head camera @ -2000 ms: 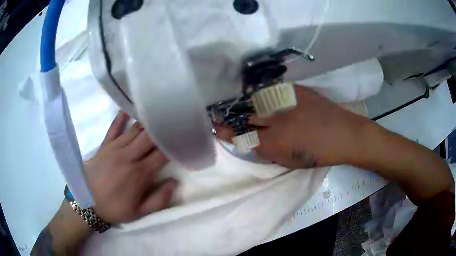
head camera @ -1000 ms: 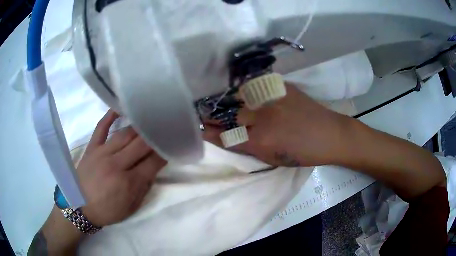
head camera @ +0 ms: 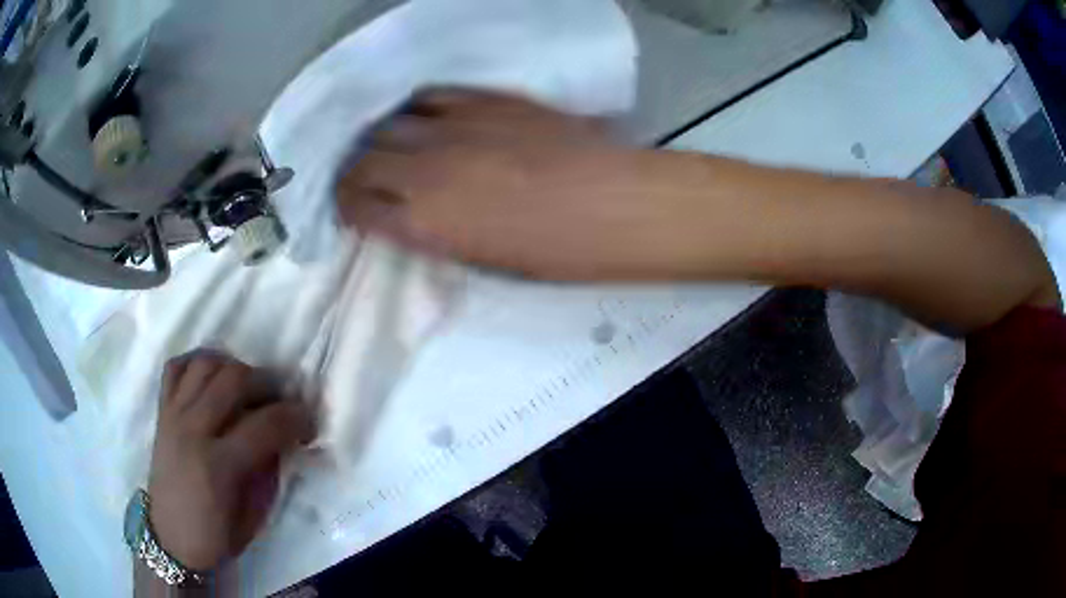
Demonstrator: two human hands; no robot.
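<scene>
White and cream garment fabric [head camera: 374, 315] lies bunched on the table, from beside the sewing machine head [head camera: 175, 70] towards the front edge. My right hand [head camera: 456, 175] is blurred and lies on the white part of the fabric, right of the machine head; its fingertips are curled and partly hidden. My left hand [head camera: 228, 456] has curled fingers on the cream cloth near the front left; its grip is unclear. Two cream tension knobs [head camera: 255, 238] sit on the machine head. The needle area is not clearly visible.
The white table [head camera: 549, 339] has a printed ruler scale along its front edge. The machine bed [head camera: 748, 70] has a dark outline at the upper right. A bundle of pale pieces [head camera: 894, 397] is at the right, below table level. A white sleeve [head camera: 33, 339] hangs at the far left.
The view has shifted, so the machine head shows at the upper left. My right hand has come out from behind the knobs and lies right of the head. The fabric is more bunched.
</scene>
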